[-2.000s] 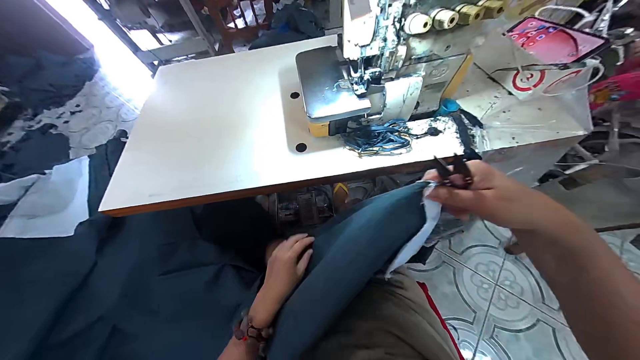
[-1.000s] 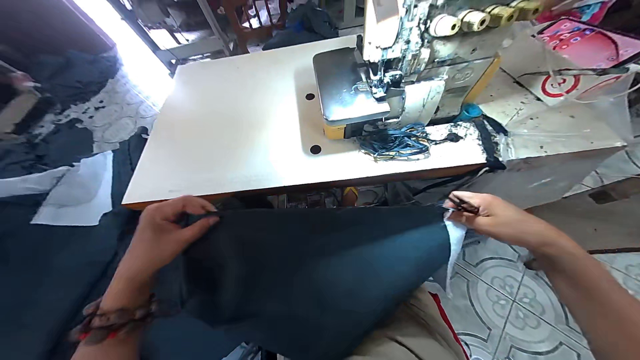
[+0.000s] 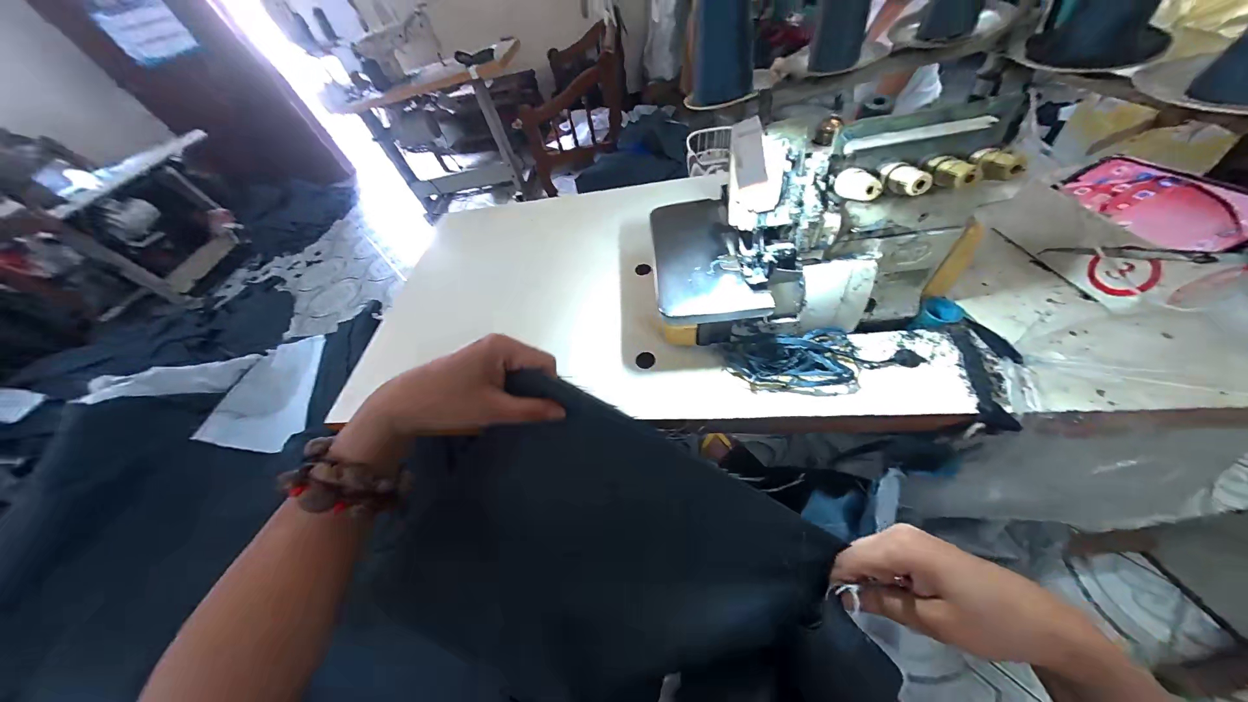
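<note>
Dark blue fabric (image 3: 604, 526) is stretched between my two hands in front of the sewing table. My left hand (image 3: 468, 390), with a beaded bracelet at the wrist, pinches its upper left corner over the table's front edge. Lower on the right, my right hand (image 3: 916, 585) grips the other end of the fabric's edge, beside loose white threads. The small dark tool seen there earlier cannot be made out now. An overlock sewing machine (image 3: 770, 234) stands beyond my hands, with a tangle of blue thread (image 3: 799, 361) in front of it.
The white tabletop (image 3: 526, 263) spans the middle. Thread cones (image 3: 723, 54) stand above the machine, and a pink case (image 3: 1160, 205) lies at the right. More dark fabric (image 3: 117, 507) and white pieces (image 3: 268, 395) lie at the left. A wooden chair (image 3: 575, 107) is behind the table.
My left hand has moved from low on the fabric to its upper corner and now holds it above the table edge. My right hand has lowered. The view has tilted up.
</note>
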